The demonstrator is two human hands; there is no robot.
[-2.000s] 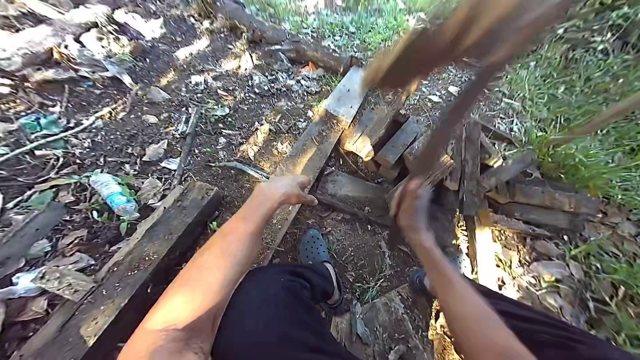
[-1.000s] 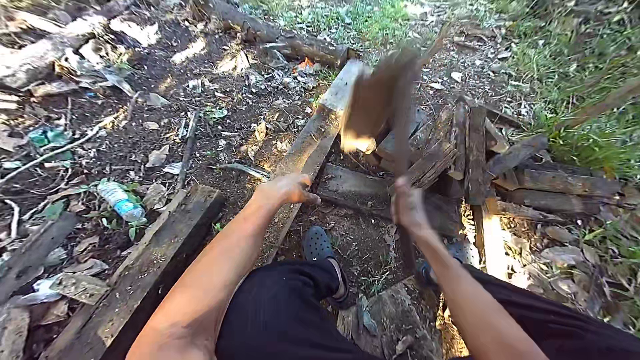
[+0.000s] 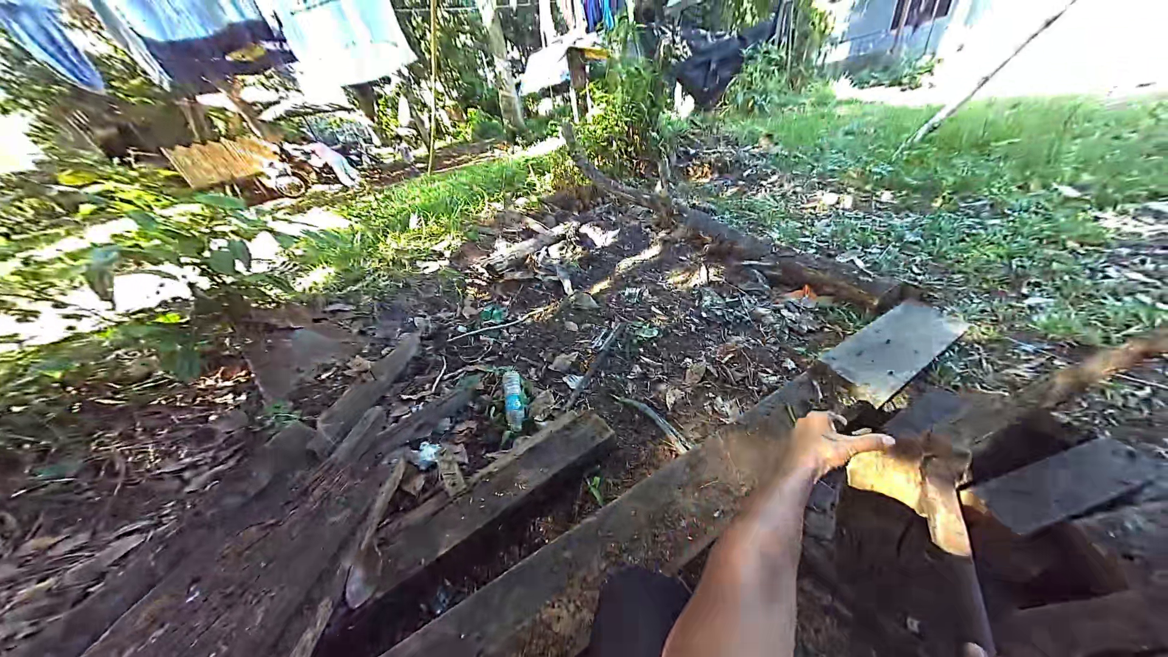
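Observation:
My left hand [image 3: 826,444] is over the long weathered wooden beam [image 3: 675,506], fingers apart, thumb pointing right, close to a sunlit piece of wood [image 3: 903,474]. Nothing shows in its grasp. Right of it, a dark wooden handle [image 3: 958,593] slants down toward the bottom edge, its upper end sunlit. My right hand is hardly in view: only what may be a fingertip shows at the bottom edge by that handle, so its hold cannot be made out. A pale flat board end [image 3: 894,347] lies at the far end of the beam.
Another thick beam [image 3: 493,502] and old planks [image 3: 228,575] lie to the left. A plastic bottle [image 3: 514,401] rests among dead leaves. Stacked timber [image 3: 1063,484] fills the right side. A log [image 3: 776,260] crosses the ground beyond, with grass and hanging laundry [image 3: 342,41] farther off.
The view has swung up and to the left. The blurred long-handled tool that my right hand held upright is no longer raised in front of me. My left hand stays with its fingers apart.

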